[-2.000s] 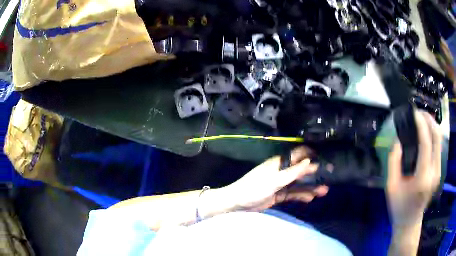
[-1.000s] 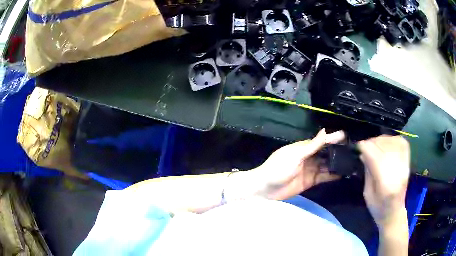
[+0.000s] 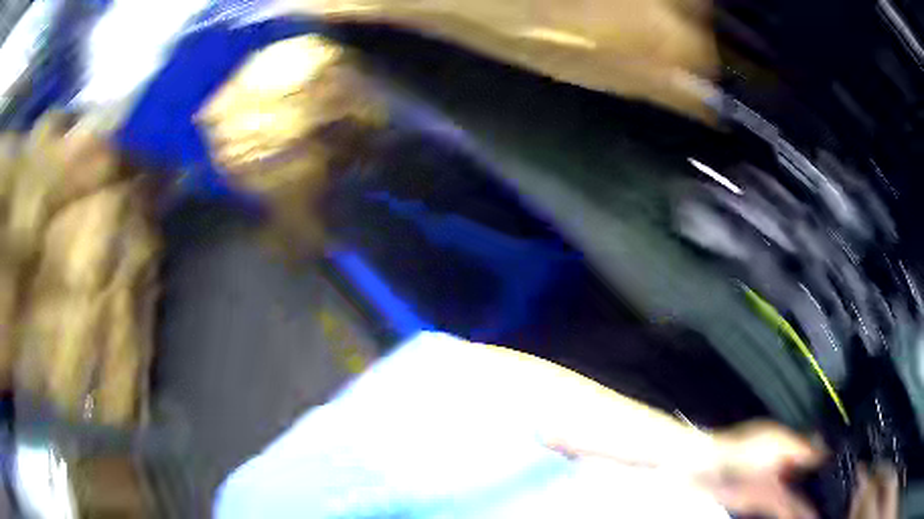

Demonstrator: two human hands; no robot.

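The whole view is blurred by motion. My left hand [image 3: 765,461] is at the lower right, fingers pointing right; whether it holds anything cannot be made out. A small part of my right hand [image 3: 873,495] shows at the bottom right edge, blurred and cut off. A yellow-green wire [image 3: 798,350] lies above my left hand, near the edge of the green bench [image 3: 648,264]. Loose socket inserts [image 3: 735,218] show as smeared grey shapes on the bench at the right. A black part beside the hands is too dark and blurred to tell.
A large tan sack [image 3: 608,41] lies on the bench at the top. A smaller tan bag [image 3: 279,112] is at the upper left by blue plastic. A blue bin edge [image 3: 380,294] runs below the bench. More tan sacks [image 3: 91,294] stand at the far left.
The view has swung left, so bench, parts and hands now lie far to the right. The black housing that lay on the bench is no longer clear.
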